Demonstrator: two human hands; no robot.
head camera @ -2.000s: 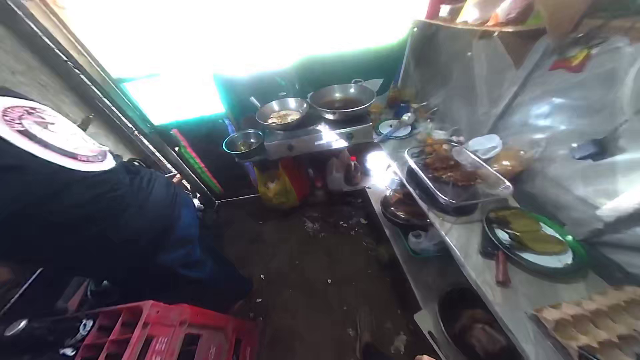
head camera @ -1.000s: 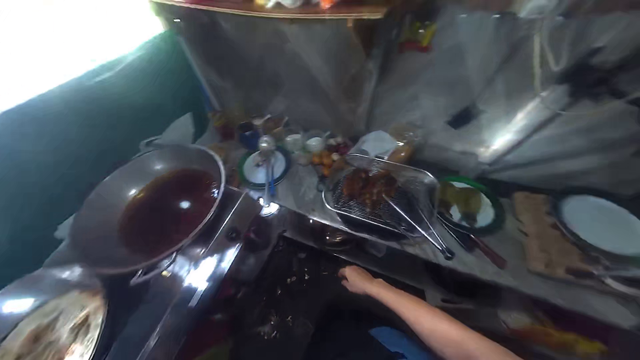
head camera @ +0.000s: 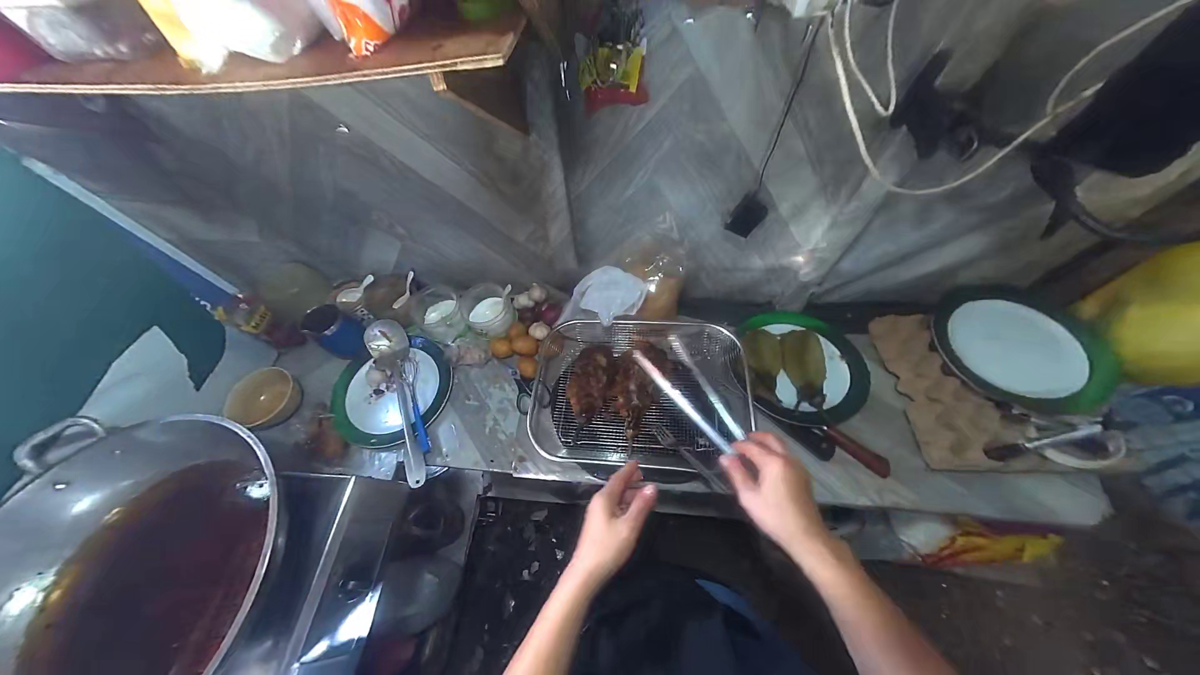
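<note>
My right hand (head camera: 771, 483) is closed on metal tongs (head camera: 689, 398), whose arms reach up and left over a wire-mesh draining tray (head camera: 694, 450). Browned fried pieces with stems, likely eggplants, (head camera: 591, 382) lie side by side on the mesh. At the tray's near edge is my left hand (head camera: 619, 511), thumb and fingertips near one stem end; whether they pinch it I cannot tell. A fork (head camera: 689, 455) rests over the tray's near right part. Just right of the tray, a green-rimmed plate (head camera: 848, 375) holds flattened green eggplants (head camera: 803, 367).
A large pan of dark oil (head camera: 272, 525) stands at lower left. Left of the tray are a plate (head camera: 352, 427) with a ladle (head camera: 386, 342), brown eggs (head camera: 525, 347) and seasoning jars (head camera: 492, 309). Egg cartons (head camera: 923, 394) and another plate (head camera: 1092, 394) sit right. A wooden shelf (head camera: 450, 58) overhangs.
The view has swung right and down to the counter. The tongs, lying across the tray one second ago, are now in my right hand. Both my hands are now at the tray.
</note>
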